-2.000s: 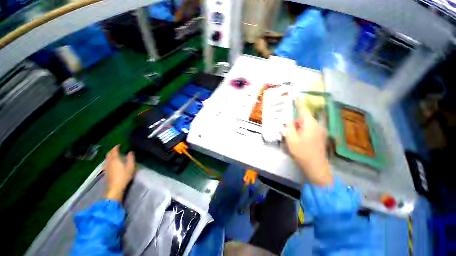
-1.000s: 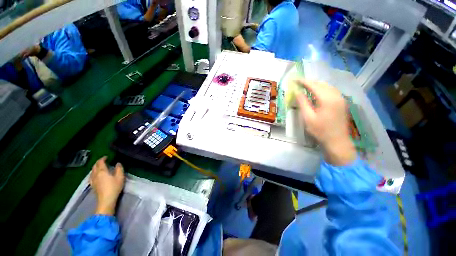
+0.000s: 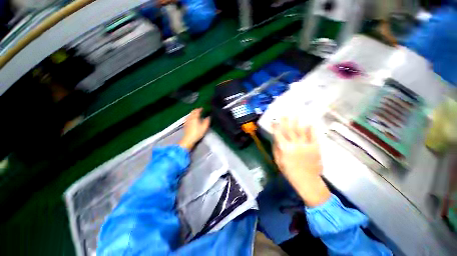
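Observation:
My right hand (image 3: 299, 159) is over the near left edge of the white machine table (image 3: 313, 102), fingers apart, with nothing seen in it; it is blurred. My left hand (image 3: 195, 129) rests at the far edge of the tray (image 3: 143, 176), fingers spread. A thin pale sheet (image 3: 200, 165) covers much of the tray, and a dark shiny part (image 3: 226, 202) shows at its near right corner. On the table the left fixture (image 3: 388, 120) holds a part with pale bars, with a green frame over it.
A black keypad (image 3: 239, 107) with an orange cable (image 3: 250, 129) lies beside the table, next to blue parts (image 3: 273, 80) with a thin rod. A crumpled yellow cloth (image 3: 443, 127) lies right of the fixture. A person's blue sleeve (image 3: 433, 42) is at the upper right.
The view has swung left. My right hand has left the fixtures and moved toward the table's left edge. The green frame now lies over the left fixture. My left hand stays at the tray edge.

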